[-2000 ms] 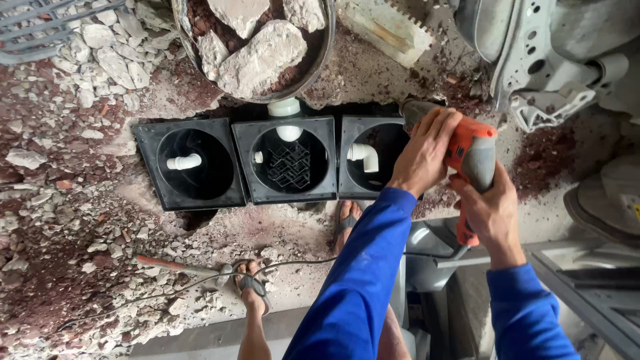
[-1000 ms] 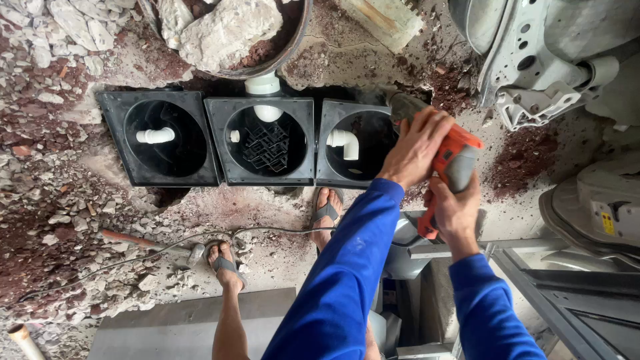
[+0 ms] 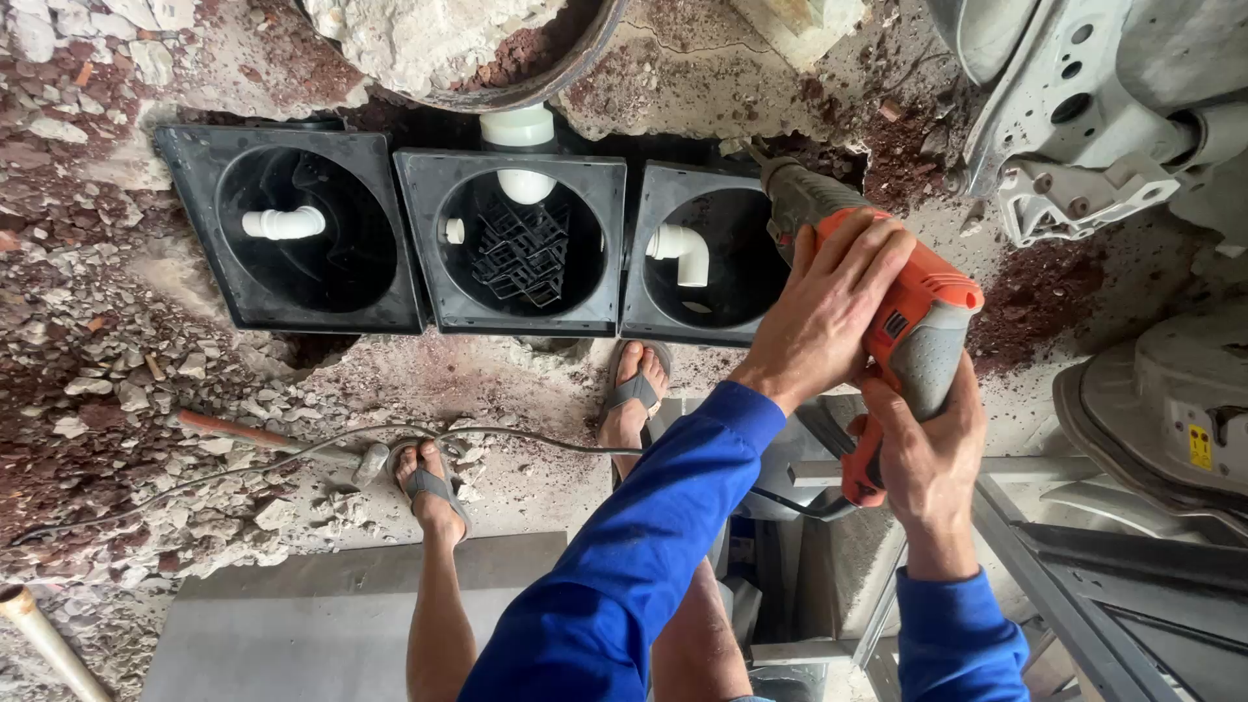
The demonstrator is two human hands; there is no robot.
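Note:
My left hand [image 3: 829,307] grips the front body of an orange and grey rotary hammer drill [image 3: 921,292]. My right hand [image 3: 931,448] is closed round its rear handle. The drill's front end reaches the broken concrete edge behind the right-hand black plastic box [image 3: 639,312]. That box holds a white elbow pipe [image 3: 687,255]. The middle black box [image 3: 405,214] has a white pipe fitting and a dark lattice insert [image 3: 522,253] in it. In the left-hand black box [image 3: 200,224] a white elbow [image 3: 285,223] shows. All three sit in a row in a trench.
A round tub [image 3: 585,63] of rubble stands behind the middle box. A hammer [image 3: 263,439] and a cable [image 3: 341,441] lie near my sandalled feet. Metal machine parts [image 3: 1058,127] are at the right, rubble [image 3: 117,390] at the left, and a metal frame [image 3: 1043,575] at lower right.
The view has shifted. Both hands stay on the drill, and its front end stays near the broken edge by the right-hand box.

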